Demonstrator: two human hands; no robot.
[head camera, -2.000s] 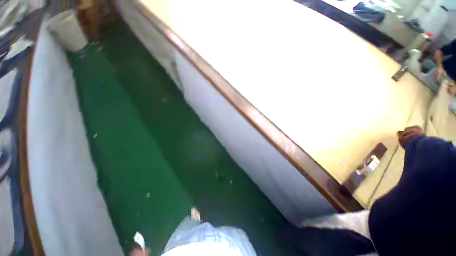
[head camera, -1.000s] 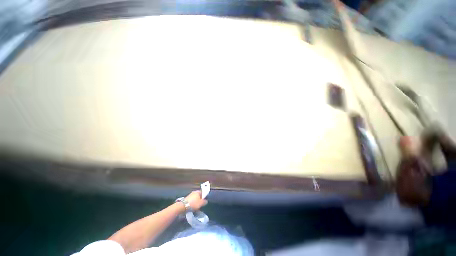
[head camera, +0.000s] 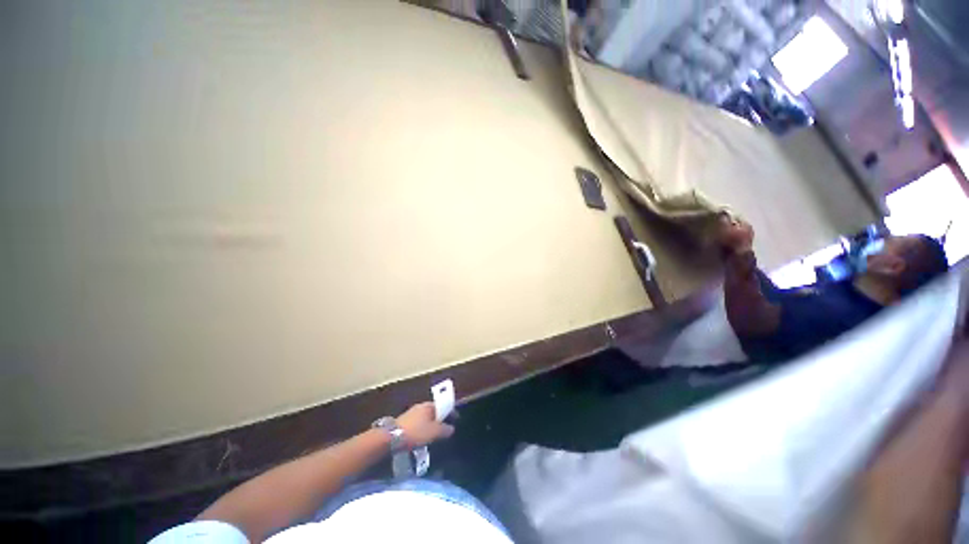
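My left hand (head camera: 423, 424), with a metal watch on the wrist, is closed on a white tape measure (head camera: 443, 398). One end stands up above the fingers and a loop hangs below them. A large white sheet (head camera: 691, 457), cloth or paper, hangs across the lower right up to the right edge. A blurred bare forearm, apparently my right, is beside it; its hand is cut off by the edge, so its grip is unclear.
A long beige-covered table (head camera: 319, 213) has a dark edge rail. Dark oblong pieces (head camera: 590, 188) lie on it. Another person (head camera: 818, 308) in dark clothing lifts the folded edge of the beige cover (head camera: 680, 202). Green floor shows below.
The view has turned right. The other person now raises the cover's edge higher. The white sheet and the forearm have come into view at the lower right. My left hand still holds the tape.
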